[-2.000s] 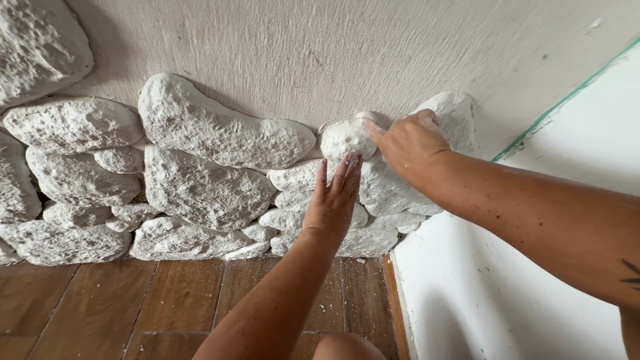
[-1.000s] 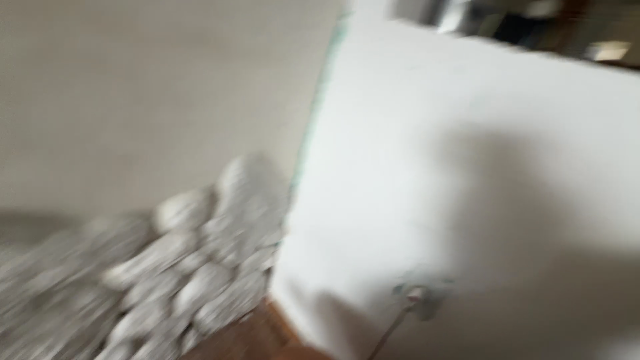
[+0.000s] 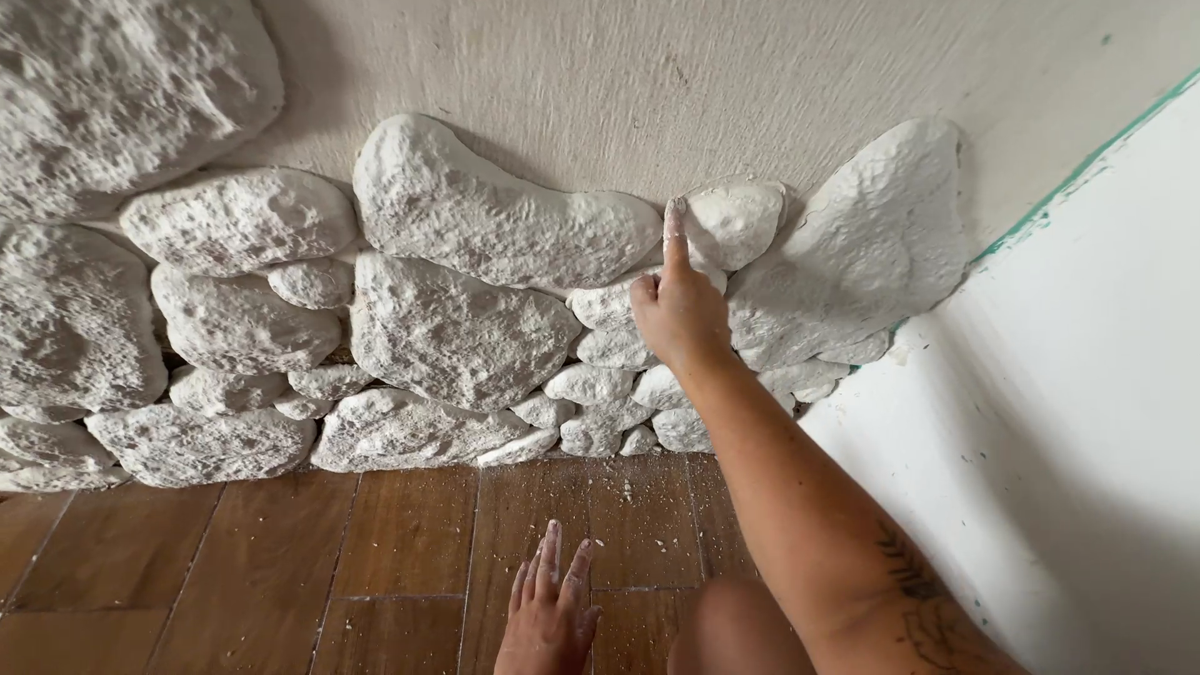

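Observation:
My right hand [image 3: 682, 305] reaches up to the wall, its index finger extended against the left edge of a small, rounded white plaster stone [image 3: 739, 223]. Its other fingers are curled and seem to hold nothing. To that stone's left lies a long, curved white stone [image 3: 506, 220]; to its right a large stone [image 3: 862, 244] stands by the corner. My left hand [image 3: 548, 605] is low over the floor, dusty with white, its fingers apart and nothing in it. Part of the smaller stones below is hidden behind my right hand and forearm.
Rough plastered wall [image 3: 600, 94] rises above the stones. A smooth white wall [image 3: 1106, 375] meets it at the right, with a green line [image 3: 1087, 178] along the corner. Crumbs lie on the brown tiled floor [image 3: 403, 534]. My knee [image 3: 736, 628] is at the bottom.
Two seconds ago both hands were at the small rounded stone; my left hand is now down over the floor. My right finger is now at that stone's left edge. The view swung right and back.

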